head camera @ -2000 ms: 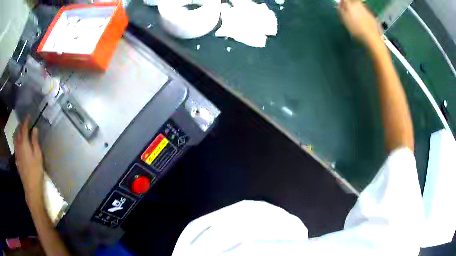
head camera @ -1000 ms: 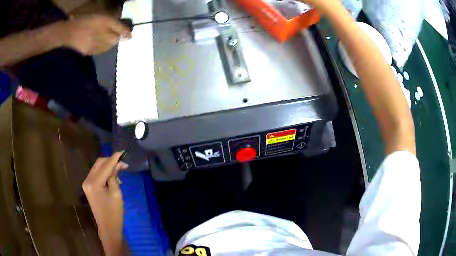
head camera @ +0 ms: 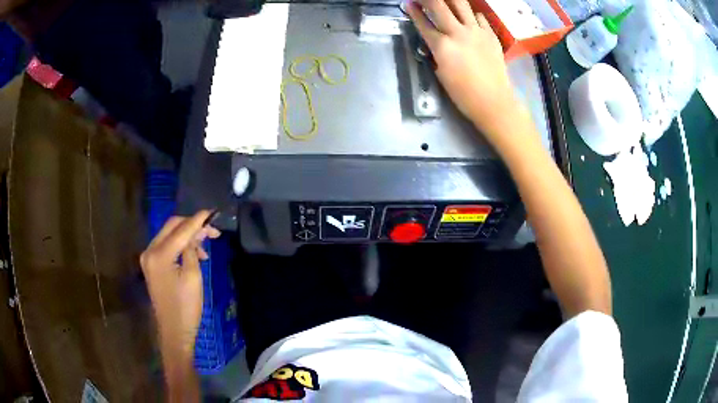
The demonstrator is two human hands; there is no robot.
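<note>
My left hand (head camera: 179,256) is left of the machine's front edge, fingers pinched on a thin dark rod. The rod's round white head with a dark rim (head camera: 242,182) shows at the table's front left corner. My right hand (head camera: 464,59) reaches over the machine table, fingertips at the top edge of the picture beside the clear fixture (head camera: 382,25). Something small and pale shows at its fingertips; whether it is held is unclear. The slotted clamp bar (head camera: 426,98) lies partly under this hand.
A white serrated strip (head camera: 246,79) and yellow loops (head camera: 301,110) lie on the grey table. An orange-red box (head camera: 523,24) is at the back right. A green-tipped bottle (head camera: 592,39), tape roll (head camera: 605,109) and white scraps (head camera: 631,187) are on the green surface. A blue crate (head camera: 214,315) is at lower left.
My right hand has moved from the orange-red box to the fixture area. The other person's hand and the rod it held over the table have left the picture. My left hand still holds its rod.
</note>
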